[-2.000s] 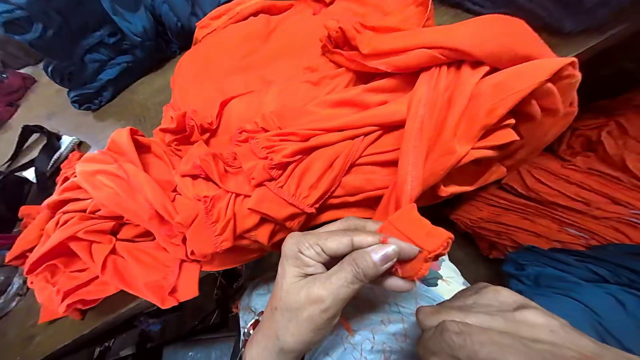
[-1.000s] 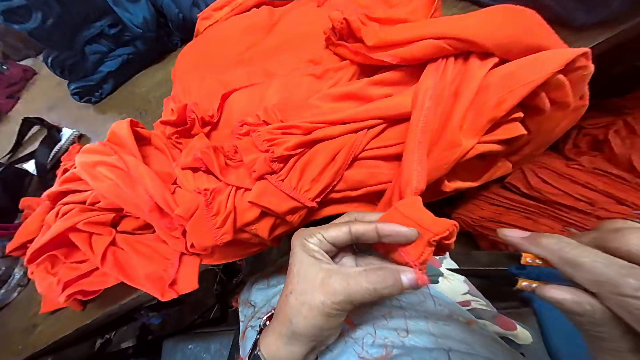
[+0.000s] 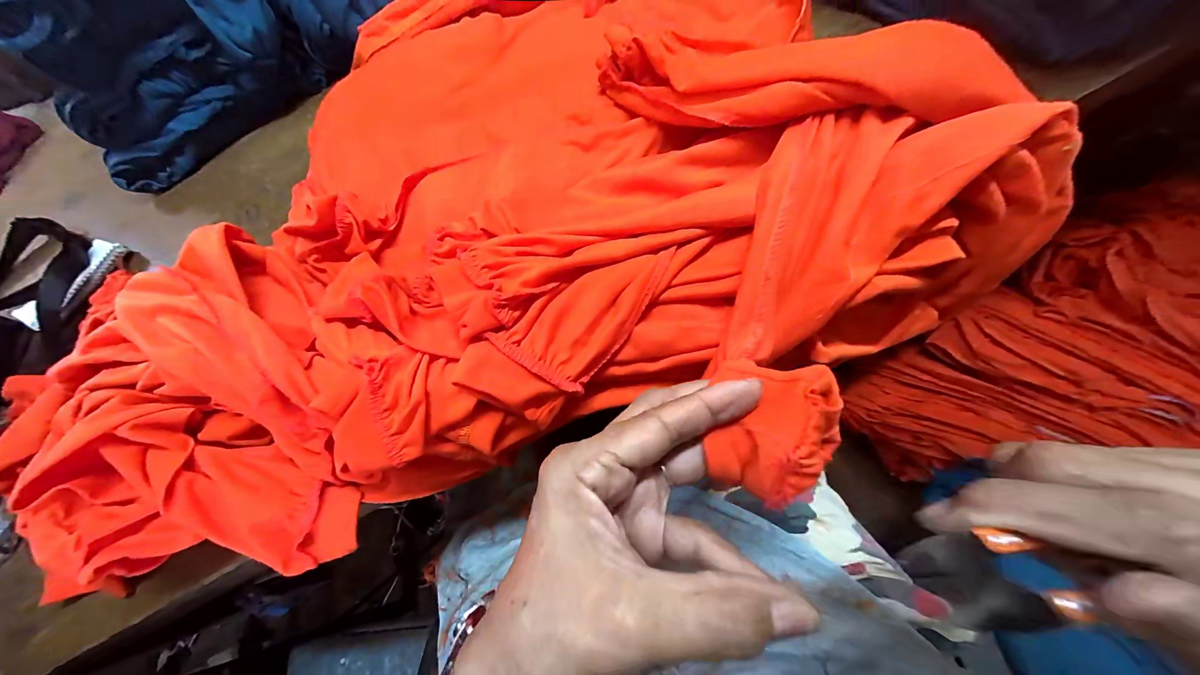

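My left hand point(image 3: 637, 553) has the gathered end of an orange fabric sleeve point(image 3: 783, 431) between its index and middle fingers, with the thumb held apart below. That sleeve runs up into a large heap of orange garments point(image 3: 525, 187) with overlocked seams. At the lower right, my right hand point(image 3: 1078, 534) is blurred, its fingers around an orange-handled tool point(image 3: 1008, 541) that looks like small scissors or snips. The tool is apart from the sleeve, and its blades are not clear.
Dark blue garments point(image 3: 187, 84) lie on the brown tabletop point(image 3: 225, 192) at upper left. A black strap point(image 3: 56, 281) is at the left edge. Folded orange-red fabric point(image 3: 1041, 375) fills the right side. Patterned cloth point(image 3: 797, 581) and blue cloth point(image 3: 1069, 647) lie below the hands.
My right hand has moved right, away from the sleeve end; the orange-handled tool, unseen two seconds ago, shows in its fingers. My left thumb has come off the sleeve end.
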